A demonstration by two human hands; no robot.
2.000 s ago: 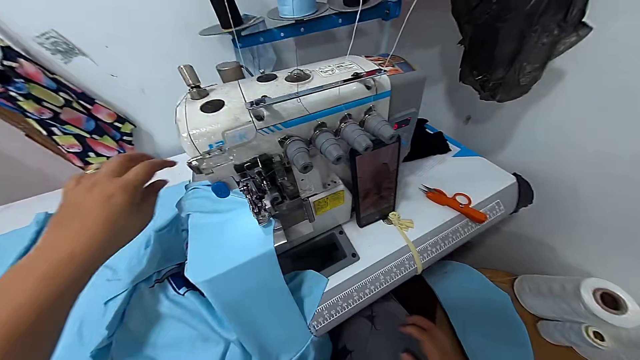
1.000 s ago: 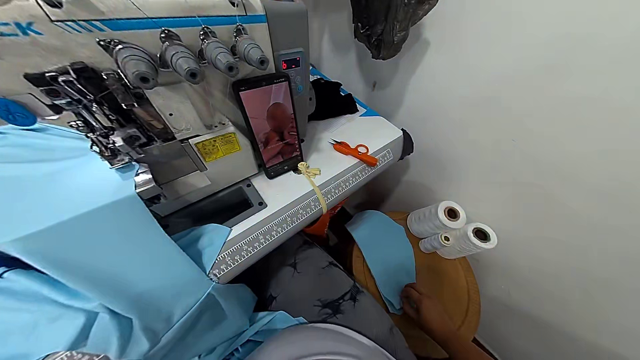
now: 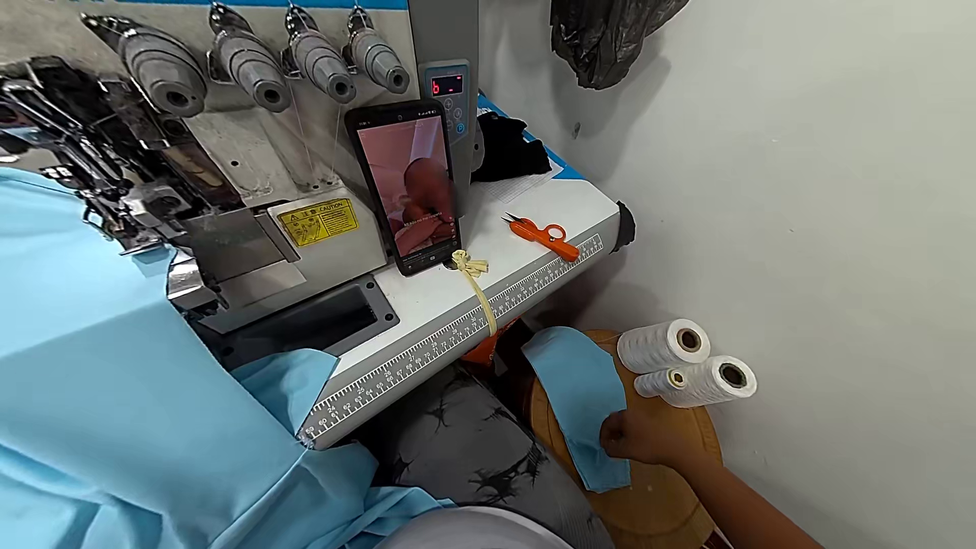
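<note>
My right hand [image 3: 646,436] is at the lower right, its fingertips on the edge of a light blue fabric piece [image 3: 578,396] lying on a round wooden stool [image 3: 656,503]. Whether the fingers pinch the cloth cannot be told. My left hand is out of view. A large light blue garment cloth [image 3: 137,396] drapes at the left, against the presser area of an overlock sewing machine [image 3: 244,160], and hangs over the table's front edge. Beside that machine a phone [image 3: 408,183] leans upright, its screen lit.
Orange thread snips [image 3: 543,236] lie on the white table [image 3: 427,305], behind its ruler strip. A yellowish band is tied round the table edge. White thread cones [image 3: 663,345] rest on the stool's far side. Black cloth [image 3: 509,149] lies behind the phone; a black bag [image 3: 610,34] hangs by the wall.
The view has swung right and down. My left hand, above the blue cloth two seconds ago, has left the view. My right hand is now at the lower part of the blue piece on the stool.
</note>
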